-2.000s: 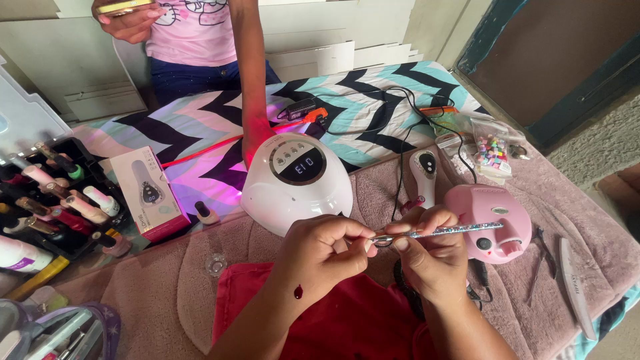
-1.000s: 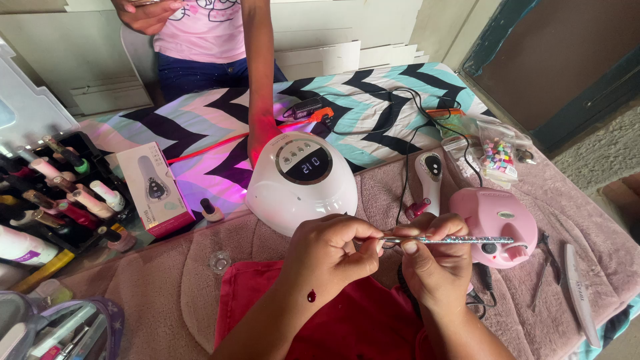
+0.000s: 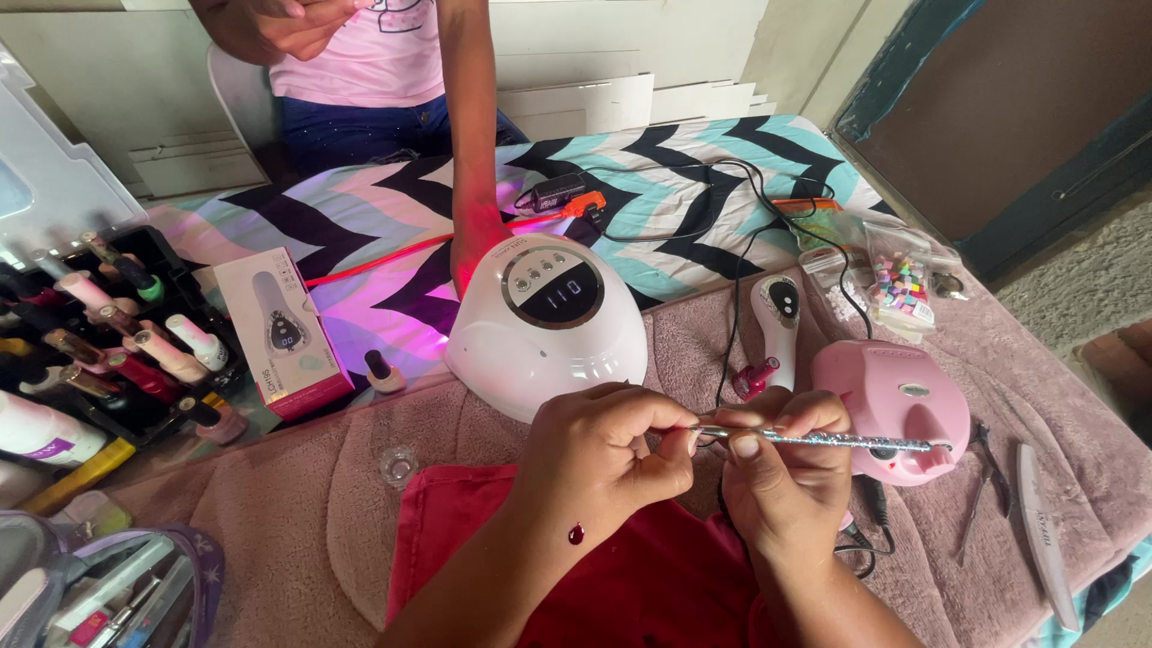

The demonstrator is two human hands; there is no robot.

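Note:
My right hand (image 3: 792, 477) holds a thin glittery-handled nail art brush (image 3: 837, 439) between thumb and fingers, its handle pointing right. With thumb and forefinger my left hand (image 3: 612, 450) pinches the brush's other end, so its tip is hidden. A dark red drop (image 3: 576, 534) sits on the back of my left wrist. Beyond my hands stands a white nail lamp (image 3: 549, 351) with a lit display. Another person's hand (image 3: 477, 247) reaches to the lamp's far side, its fingers hidden. Both my hands are above a red cloth (image 3: 630, 594).
Nail polish bottles (image 3: 153, 378) fill a black tray at left, beside a boxed device (image 3: 283, 337). A pink nail drill unit (image 3: 891, 405), cuticle nippers (image 3: 994, 477) and a nail file (image 3: 1044, 540) lie at right. A handheld lamp (image 3: 776, 324) and cables (image 3: 747, 234) are behind. A pencil case (image 3: 171, 576) is at lower left.
The number on the lamp's display has changed. My hands still hold the brush between them. The other person's free hand has shifted at the top of the view.

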